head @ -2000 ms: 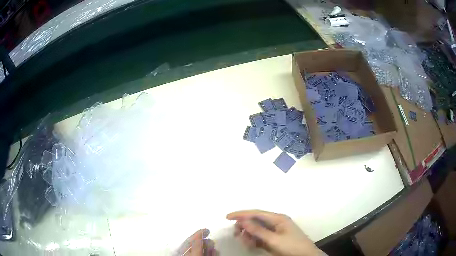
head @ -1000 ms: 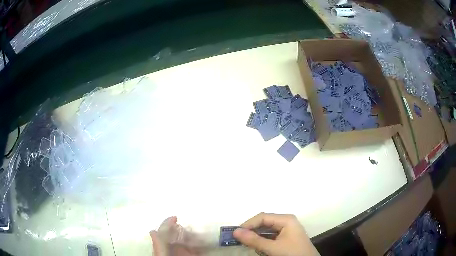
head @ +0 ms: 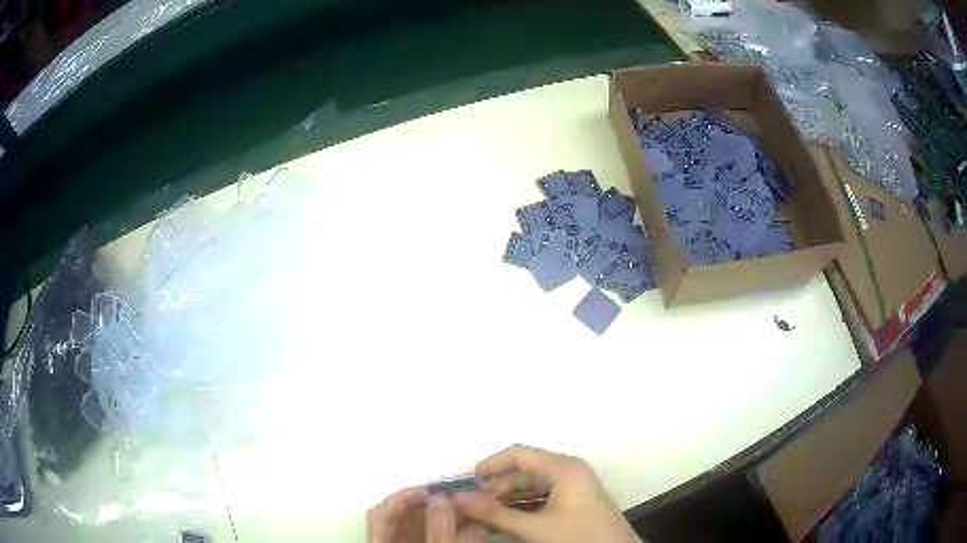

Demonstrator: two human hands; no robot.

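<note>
An insert card [head: 456,484], seen nearly edge-on at the bottom centre, is held between the fingertips of both hands. My left hand [head: 411,518] grips it from the left and is partly cut off by the bottom edge. My right hand [head: 551,494] grips it from the right. A clear edge seems to show at the card, but I cannot tell how it sits in a case. A loose pile of purple-grey cards [head: 583,235] lies left of the card tray [head: 751,278], which is full of cards. Clear plastic cases [head: 201,308] are heaped at the left.
A dark green conveyor belt [head: 350,80] runs behind the bench. A bag with dark contents [head: 62,371] lies far left. A small dark scrap [head: 783,323] lies below the tray. Crumpled clear polybags [head: 822,95] lie at upper right. An open finished-goods carton [head: 838,467] stands below the bench's right edge.
The hands were apart. My right hand took up a card in view one second ago, and both hands have now come together around it. The view has shifted slightly.
</note>
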